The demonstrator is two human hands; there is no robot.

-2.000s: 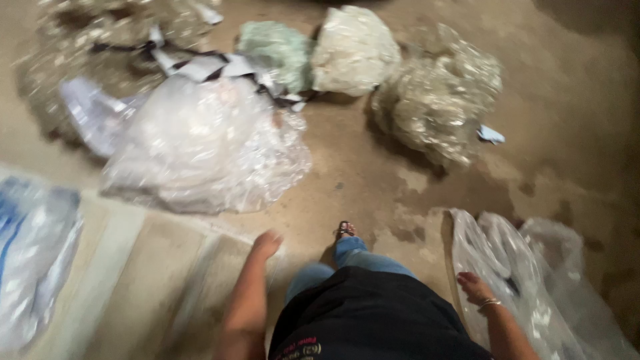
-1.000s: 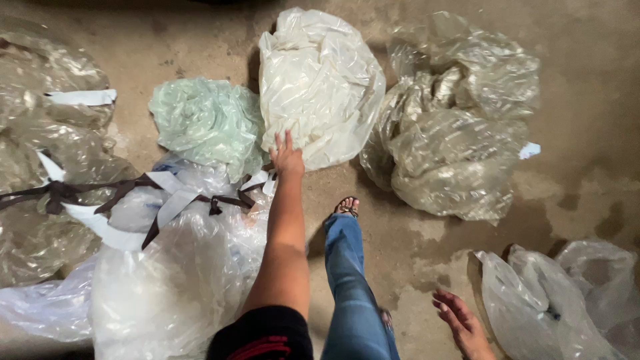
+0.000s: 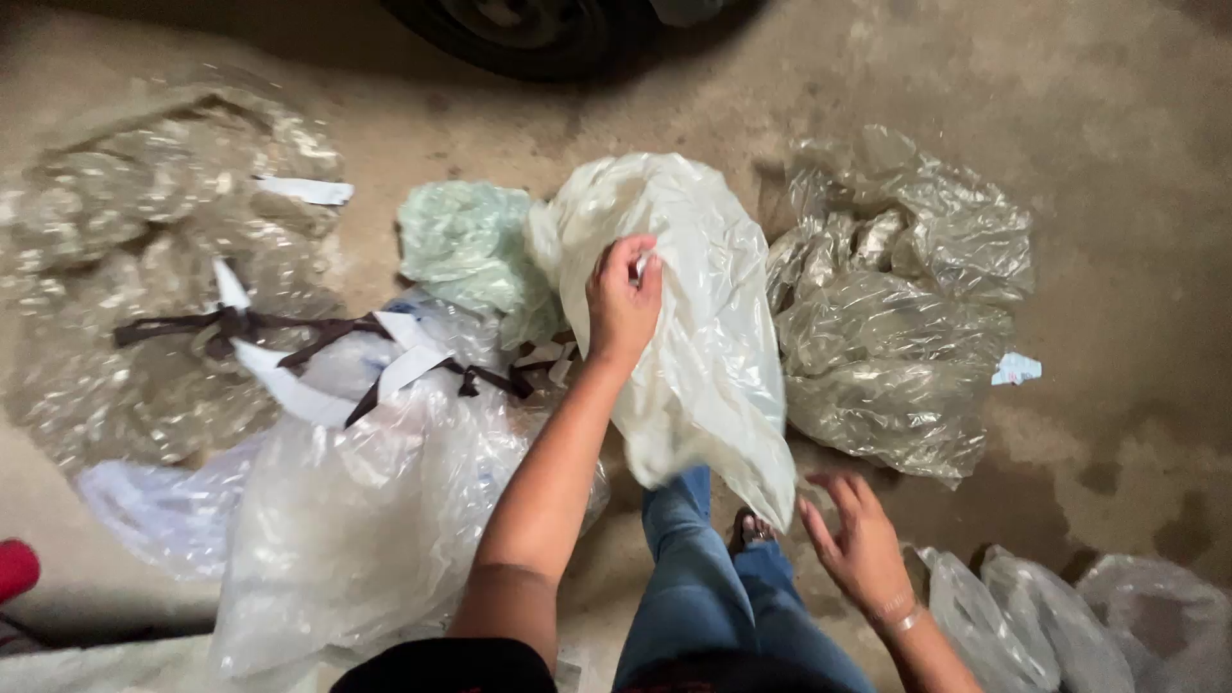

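Pinched between thumb and fingers of my left hand [image 3: 626,294] is a milky white plastic sheet or bag [image 3: 712,337], which hangs in front of my jeans. My right hand [image 3: 857,544] has its fingers apart and holds nothing, just right of the sheet's lower end. Left of the white plastic lies a crumpled pale green plastic [image 3: 472,250]. A heap of clear, yellowish plastic film [image 3: 895,356] lies to its right.
Clear film [image 3: 144,289] lies at far left, beside dark and white strips [image 3: 404,361] on whitish plastic bags [image 3: 356,520]. More bags [image 3: 1039,616] lie lower right. A vehicle tyre [image 3: 539,48] stands at the top. A small paper scrap [image 3: 1016,369] is on the concrete floor.
My left hand, which was reaching to the white plastic one second ago, has taken hold of it and lifted it. The plastic now hangs stretched toward my legs.
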